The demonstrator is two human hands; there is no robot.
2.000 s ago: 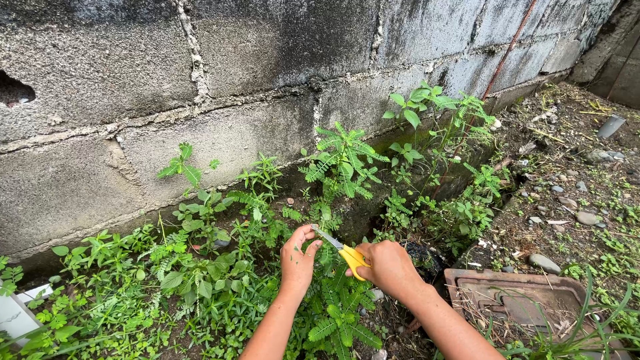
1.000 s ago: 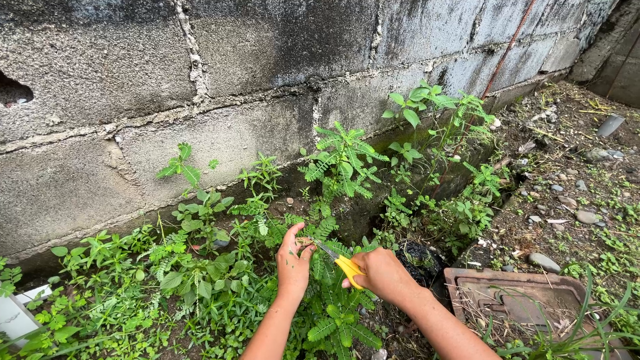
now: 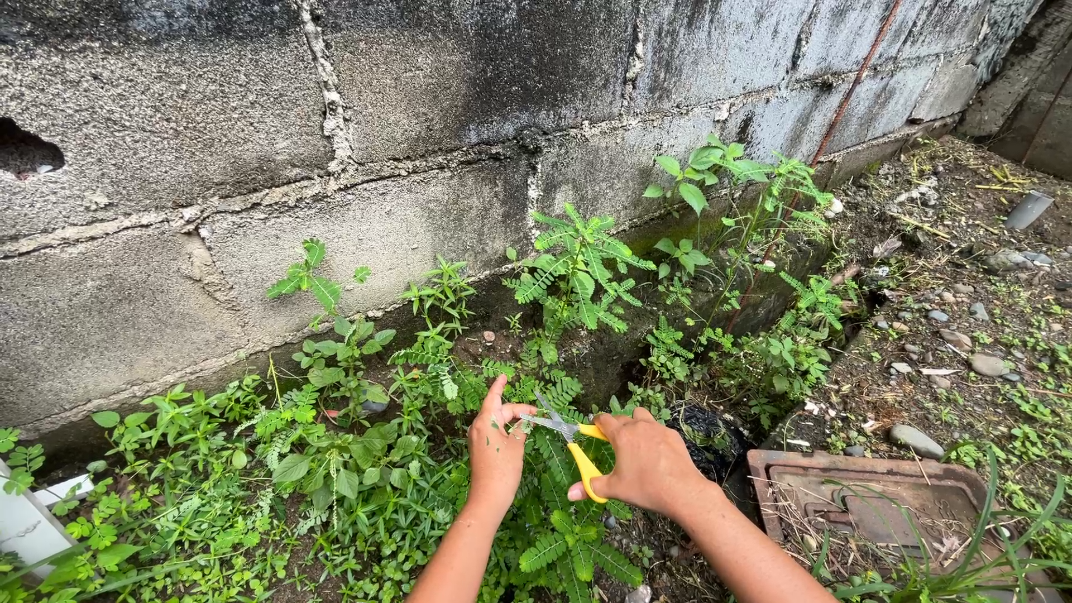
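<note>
My right hand [image 3: 643, 461] grips yellow-handled scissors [image 3: 578, 442] by the finger loops, with the metal blades spread apart and pointing left. The blade tips reach the fingers of my left hand [image 3: 496, 444], whose index finger points up and whose thumb is near the lower blade. Small bits of green leaf cling to the left palm. Whether those fingers pinch anything is too small to tell. A leafy weed with feathery leaves [image 3: 579, 272] stands just beyond the hands, and more such foliage [image 3: 578, 548] grows beneath them.
A stained concrete block wall [image 3: 402, 226] runs behind the plants. Low weeds [image 3: 201, 502] cover the ground at left, beside a white object [image 3: 29, 523]. At right lie a brown plastic lid [image 3: 879, 502], black plastic [image 3: 712, 435], stones [image 3: 915, 440] and a grey pipe piece [image 3: 1028, 209].
The scissor blades, close together two seconds ago, are now spread. The fingers of my left hand have loosened from their earlier pinch by the blade tips, and its index finger is more extended.
</note>
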